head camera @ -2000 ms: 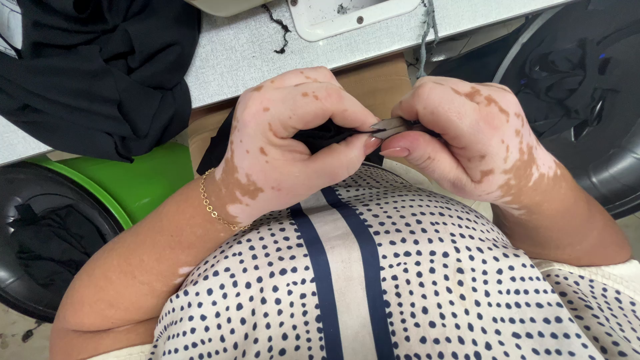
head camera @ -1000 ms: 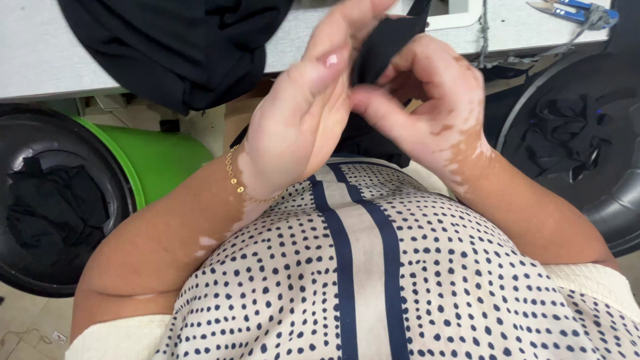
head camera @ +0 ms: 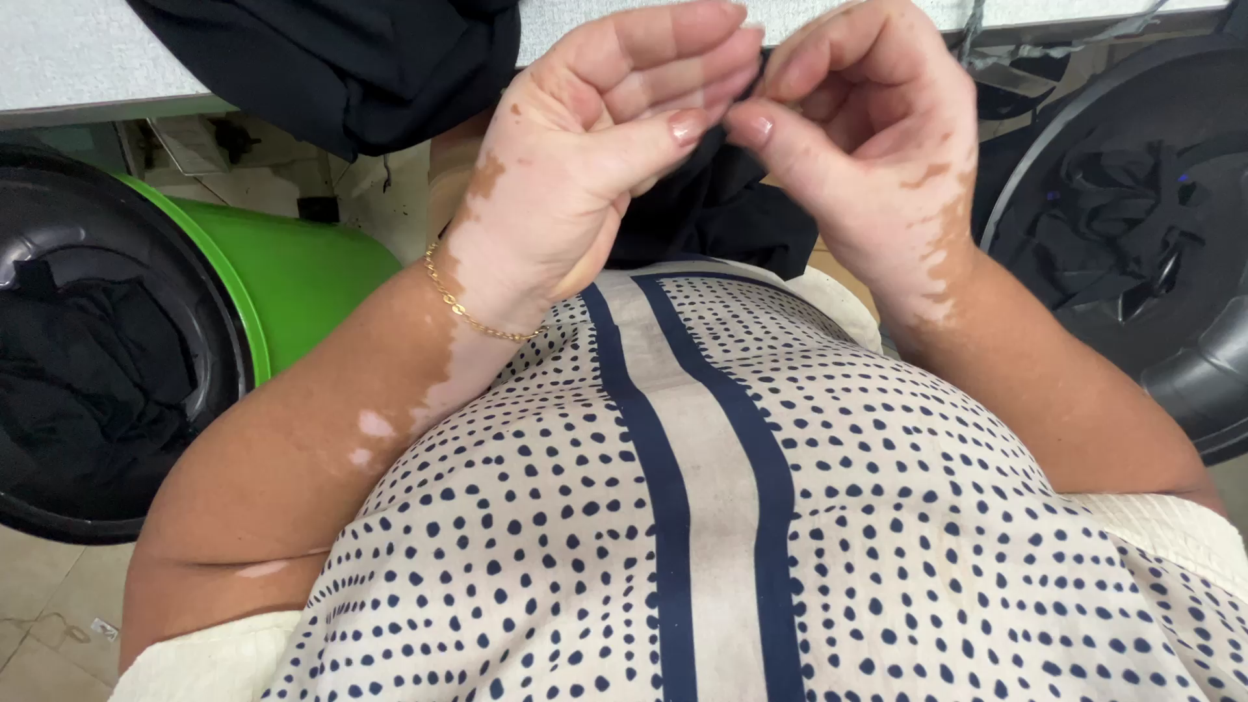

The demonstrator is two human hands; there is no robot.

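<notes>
Palm turned up and fingers loosely extended, my left hand is raised in front of my chest, near the table's edge. My right hand is beside it, its thumb and forefinger brought close together near the left fingertips. Black fabric hangs behind and below both hands, over my lap; a dark bit of it shows between the fingertips. Whether either hand pinches the cloth or a thread is too blurred to tell. A larger heap of black fabric hangs over the table's edge, left of my hands.
The light grey table runs across the top. At left, a black container holding dark cloth stands beside a green bin. Another round black container with dark fabric is at right. A grey fabric strip hangs at the table's edge.
The grey pointed thing between my fingers two seconds ago no longer shows. My left hand has turned palm up with its fingers extended. The blue-handled snips seen one second ago are out of view.
</notes>
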